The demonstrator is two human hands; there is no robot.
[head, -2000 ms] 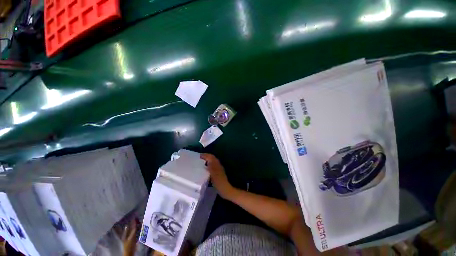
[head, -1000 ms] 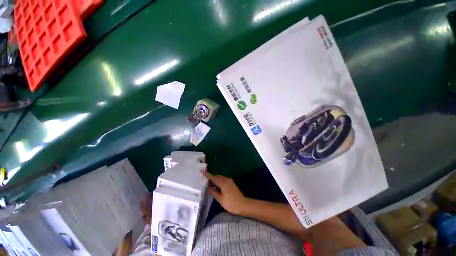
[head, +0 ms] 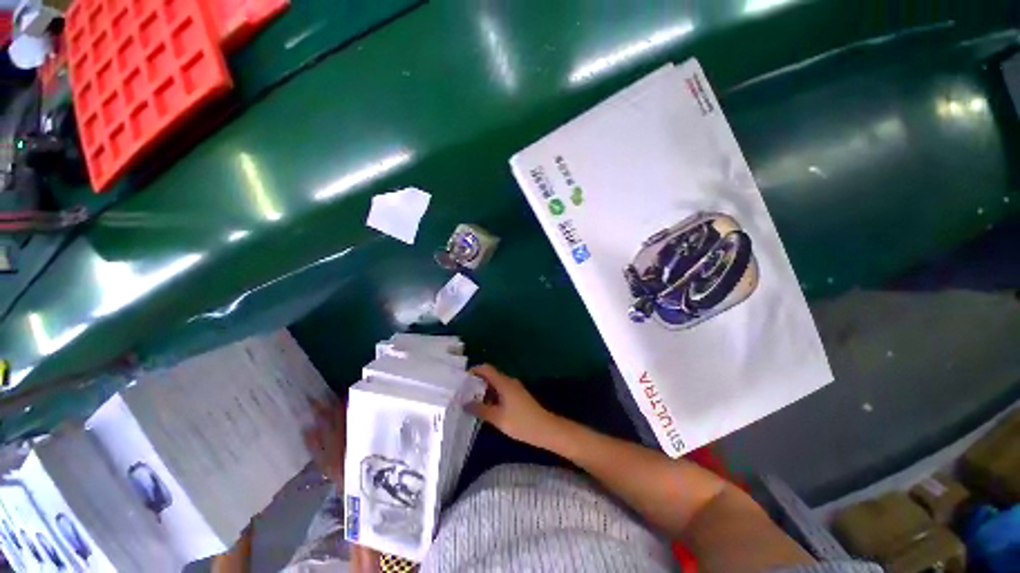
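A few small printed boxes (head: 392,470) stand bunched at the bench's near edge, white with a grey product picture on the front one. My right hand (head: 503,405) has its fingers and thumb on their upper right side. My left hand (head: 324,442) is dark and blurred at their left side, partly hidden; its grip is unclear. Part of a yellow sheet with black dots (head: 394,564) shows below the boxes. A stack of large white retail boxes (head: 682,269) lies at the right, product picture up.
A row of white retail boxes (head: 213,448) stands at the left. Mid-bench lie a white paper scrap (head: 399,213), a small metallic item (head: 470,246) and a small white piece (head: 455,298). Red-orange trays (head: 145,84) are at the back left. Brown cartons (head: 900,532) are at the lower right.
The view has shifted, so the large stack appears further left and more from above. The small boxes are more upright and spread in steps. My right hand stays at their upper right side.
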